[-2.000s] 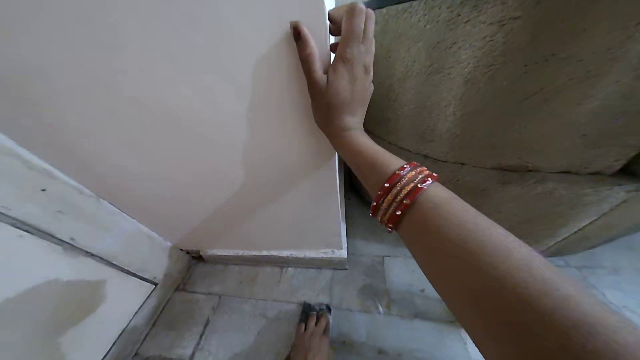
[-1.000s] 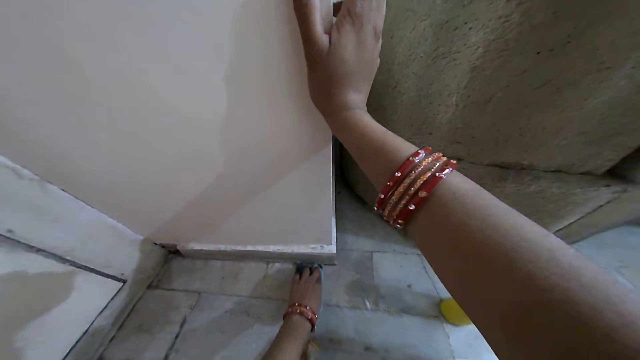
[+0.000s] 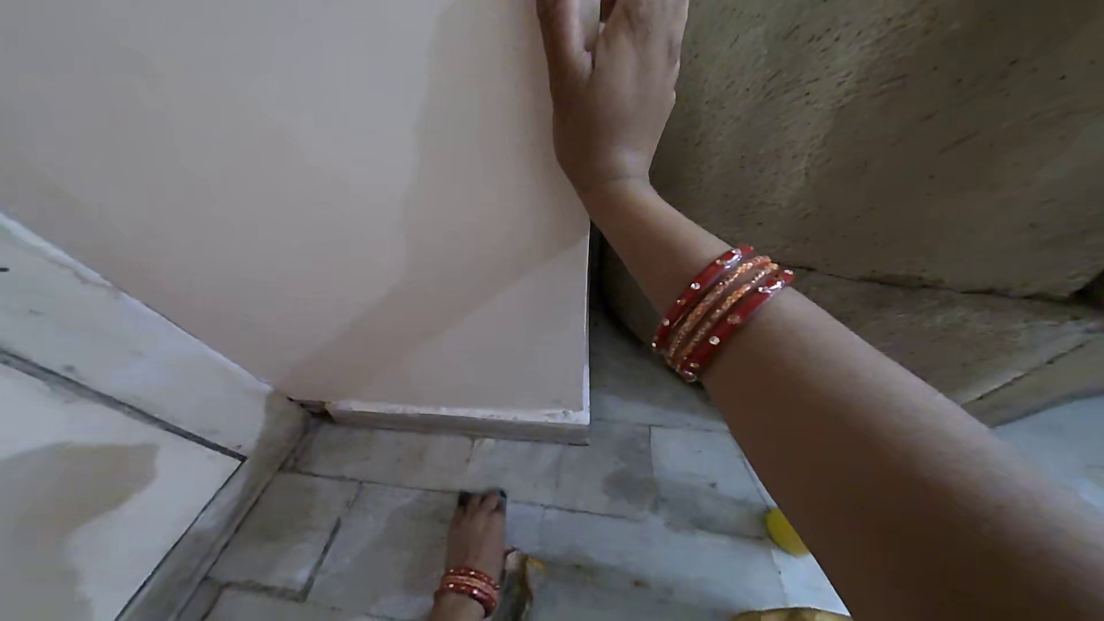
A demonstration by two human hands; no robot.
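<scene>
My right hand (image 3: 617, 95) is raised, its palm against the right edge of a pale pink wall (image 3: 345, 190), with the fingertips cut off by the top of the view. Red and gold bangles (image 3: 723, 312) circle that forearm. Low in the view, my left hand (image 3: 479, 530) reaches down to the grey stone-tiled floor (image 3: 414, 535), a short way from the wall's base ledge (image 3: 457, 423). Small dark parts of what looks like a pad (image 3: 483, 498) show at its fingertips; the rest is hidden under the fingers. Red bangles (image 3: 468, 586) are on this wrist too.
A large brown, rough-surfaced object (image 3: 888, 155) stands right of the wall edge. White panels (image 3: 112, 483) with a low ledge meet the wall at left. A yellow object (image 3: 787, 530) lies on the floor, partly behind my right forearm. Something partly yellow (image 3: 517, 586) is beside my left wrist.
My left hand was at the wall's base ledge one second ago and is now back from it, on the floor tiles. My right hand stays against the wall edge.
</scene>
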